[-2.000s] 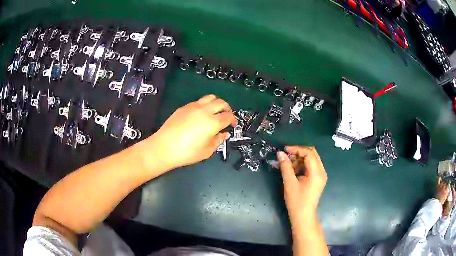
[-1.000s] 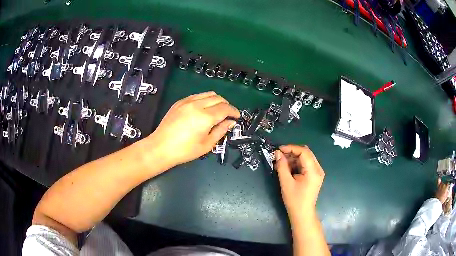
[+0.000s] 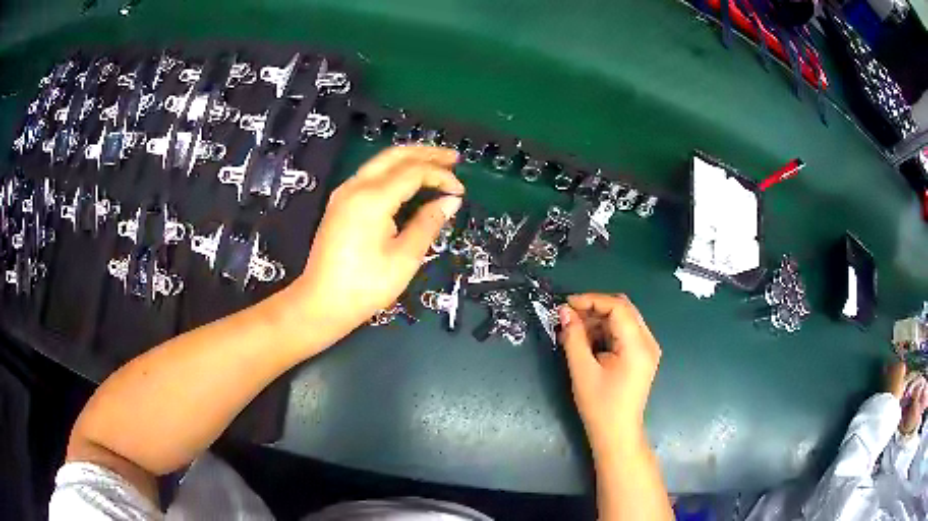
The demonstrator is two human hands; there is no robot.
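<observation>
A pile of black strap pieces and silver spring clips (image 3: 482, 270) lies on the green bench between my hands. My left hand (image 3: 382, 224) is raised at the left side of the pile, thumb and fingers apart, with nothing seen between them. My right hand (image 3: 614, 346) is at the pile's right edge, its thumb and forefinger pinched on a clipped piece (image 3: 545, 310), partly hidden by the fingers. A row of ringed parts (image 3: 501, 158) lies behind the pile.
Clipped pieces (image 3: 240, 254) lie in rows on the black mat (image 3: 204, 326) at left. Right of the pile are a parts tray with white slips (image 3: 725, 222), a red pen (image 3: 781, 175), round silver parts (image 3: 785, 295) and a second black tray (image 3: 857, 280). Another person's hand (image 3: 913, 405) shows at far right.
My left hand has moved up and left, off the pile, and its fingers have opened. My right hand has stayed nearly in place, with the piece at its fingertips tilted differently than at first.
</observation>
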